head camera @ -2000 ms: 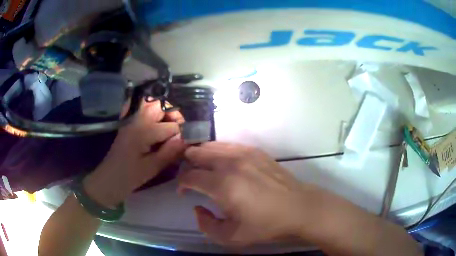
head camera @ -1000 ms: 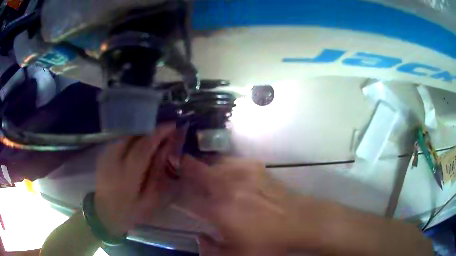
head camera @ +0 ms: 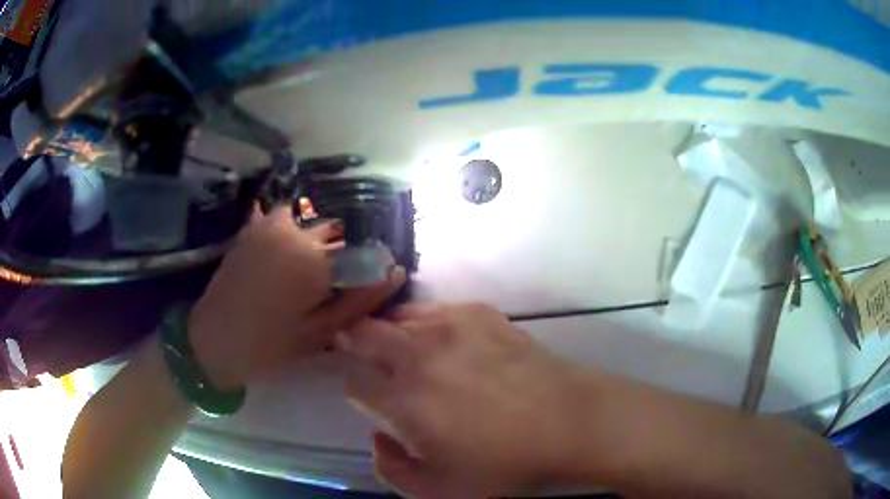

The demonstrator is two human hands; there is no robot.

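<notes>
Dark purple fabric (head camera: 127, 312) lies at the left of the machine bed and runs in under my left hand. My left hand (head camera: 278, 283), with a green bangle on the wrist, is at the presser foot area, its fingertips on the dark cloth beside the needle. My right hand (head camera: 459, 390) is just right of it, thumb and fingertips pinched together at the cloth edge near a small pale translucent piece (head camera: 361, 265). Little of the cloth shows between the hands. The needle and presser foot are mostly hidden by the left hand and dark machine parts.
The white sewing machine head with blue "JACK" lettering (head camera: 625, 83) spans the top. A curved metal bar (head camera: 117, 273) crosses the left. White scraps (head camera: 715, 239), green snips (head camera: 828, 278) and a tan paper tag (head camera: 875, 300) are at the right. A thin strip (head camera: 767, 346) hangs toward the table edge.
The view has shifted, then swung back. My left hand has moved forward to the presser foot area. My hands were blurred and close together a second ago; the fingers now show more clearly.
</notes>
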